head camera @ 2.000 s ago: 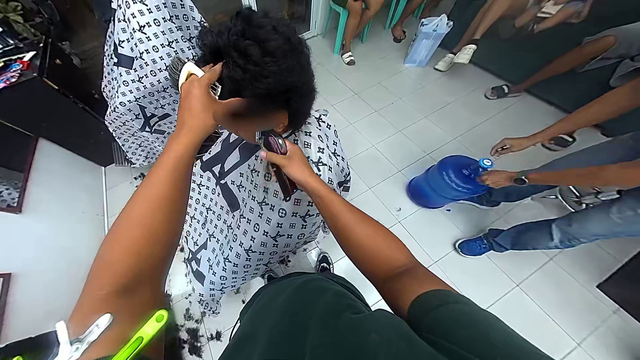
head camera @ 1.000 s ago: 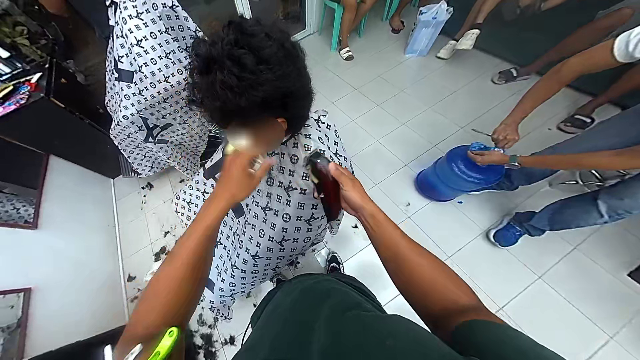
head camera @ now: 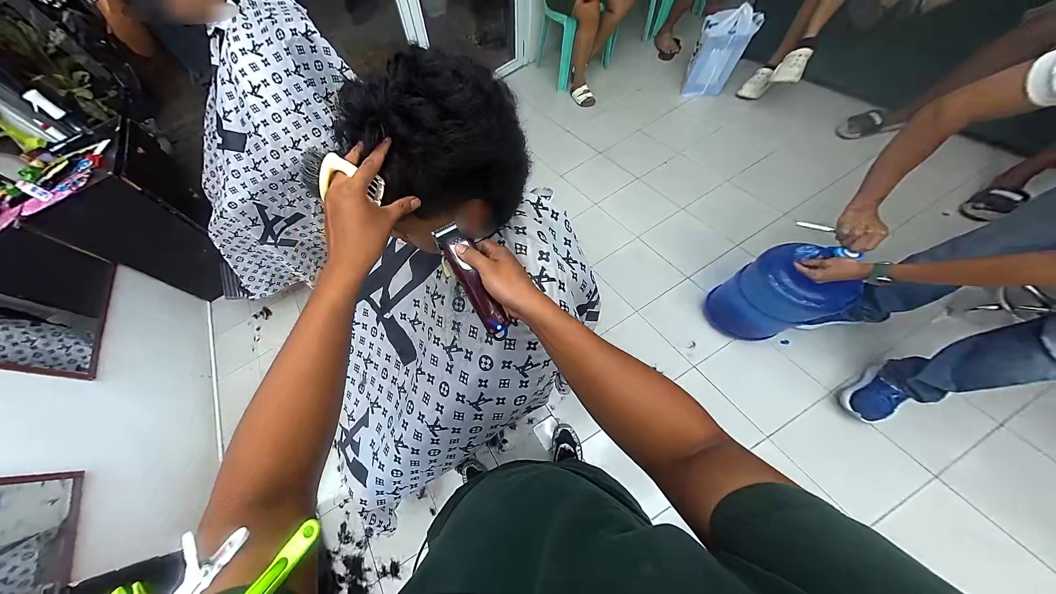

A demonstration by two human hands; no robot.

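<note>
A seated person with dark curly hair [head camera: 433, 124] wears a black-and-white patterned barber cape [head camera: 454, 371]. My left hand [head camera: 359, 202] grips a pale-handled brush [head camera: 334, 172], its fingertips resting against the side of the head. In my right hand [head camera: 499, 276] is a dark red hair clipper [head camera: 474, 289], a small blue light showing at its lower end. The clipper's blade is at the lower edge of the hair, near the blurred ear and neck area.
At right, another person's hands hold a blue water jug [head camera: 767, 289] tilted above the tiles. A second caped person [head camera: 264, 165] is behind at left, beside a dark cabinet [head camera: 157, 206] bearing tools. Cut hair [head camera: 355, 569] lies on the floor. Green chairs [head camera: 565, 49] stand farther back.
My left hand with the brush has risen from the lower face area to the side of the head. My right hand has brought the clipper from beside the cape back to the hairline.
</note>
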